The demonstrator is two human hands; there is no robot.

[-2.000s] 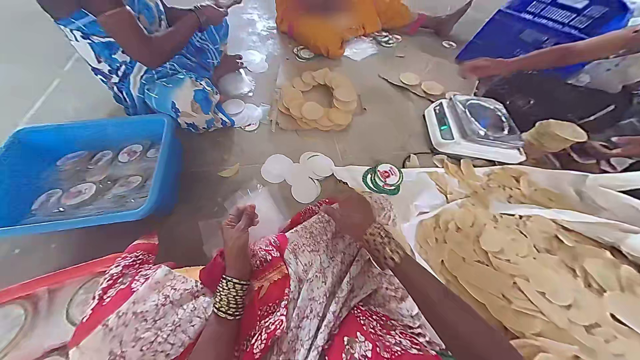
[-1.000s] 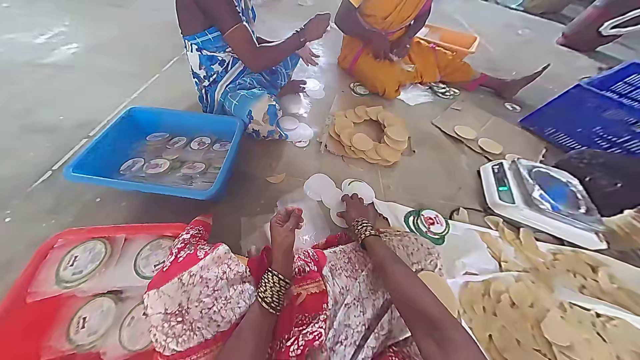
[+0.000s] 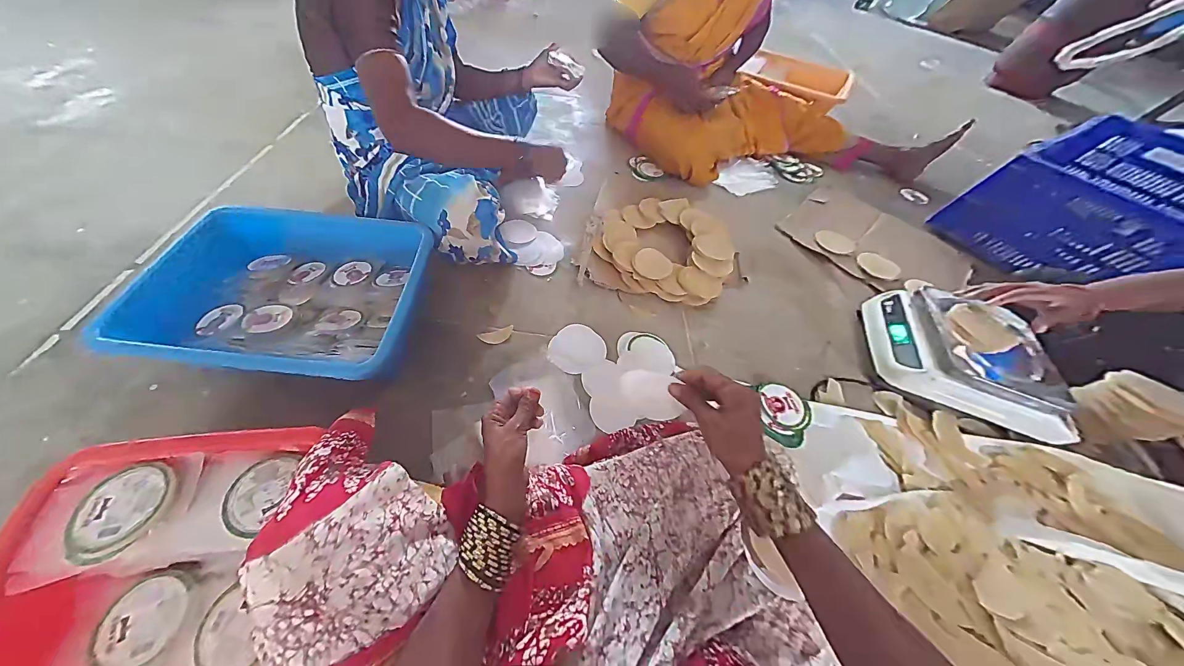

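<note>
My right hand (image 3: 723, 416) pinches the edge of a white round disc (image 3: 650, 396) over several white discs (image 3: 577, 349) on the floor. My left hand (image 3: 511, 425) is raised with its fingers bent together beside clear plastic bags (image 3: 553, 416); whether it grips a bag edge cannot be told. Just right of my right hand lie round printed labels with green rims (image 3: 784, 409). Thin flat beige discs (image 3: 999, 573) are heaped on white cloth at the lower right.
A blue tub (image 3: 398, 314) and a red tray (image 3: 55, 481) hold packed discs on the left. Beyond are a ring of beige discs (image 3: 647, 264), two seated people and an orange crate (image 3: 823, 81). A co-worker's hand (image 3: 1045, 301) is at a weighing scale (image 3: 893, 370); a blue crate (image 3: 1064, 203) stands behind.
My right hand has drawn back from the white discs with one disc edge between its fingers. The person in blue has lowered one hand toward the floor. The view has shifted.
</note>
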